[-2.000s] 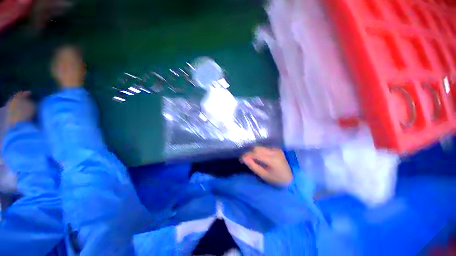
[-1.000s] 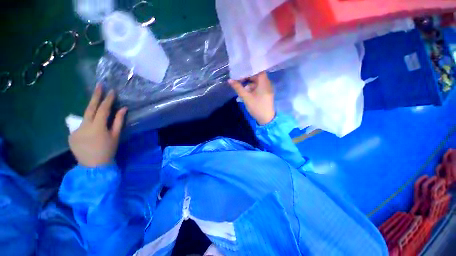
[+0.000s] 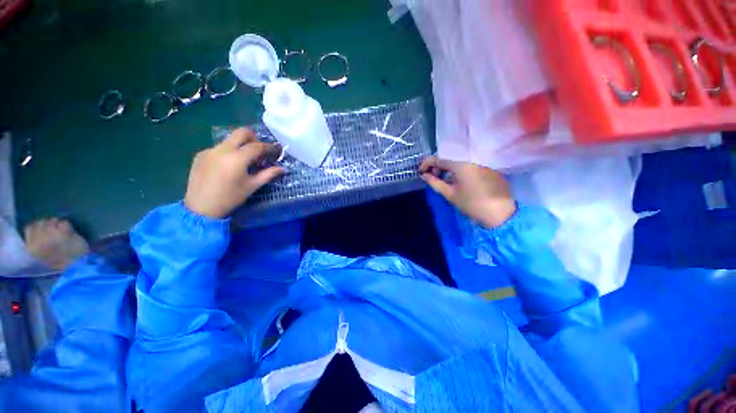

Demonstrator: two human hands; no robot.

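Observation:
A clear plastic sheet over a grey grid mat lies at the bench's front edge. A translucent white bottle lies tilted on it, its round lid open. My left hand is on the sheet's left part, fingers spread and curled beside the bottle's base; no held object shows clearly. My right hand pinches the sheet's right front corner with its fingertips. Several silver rings lie loose behind the sheet. A red-orange tray at upper right has rings in its pockets.
Thin white and pinkish sheets lie under and beside the tray. A white sheet hangs off the bench edge. Another person's hand rests at the bench edge on the left. A dark blue bin with a pale label is at right.
The view has shifted and sharpened. My left hand has moved right, closer to the bottle's base. The sheet now looks flatter, with its grid showing. My right hand stays at the sheet's corner.

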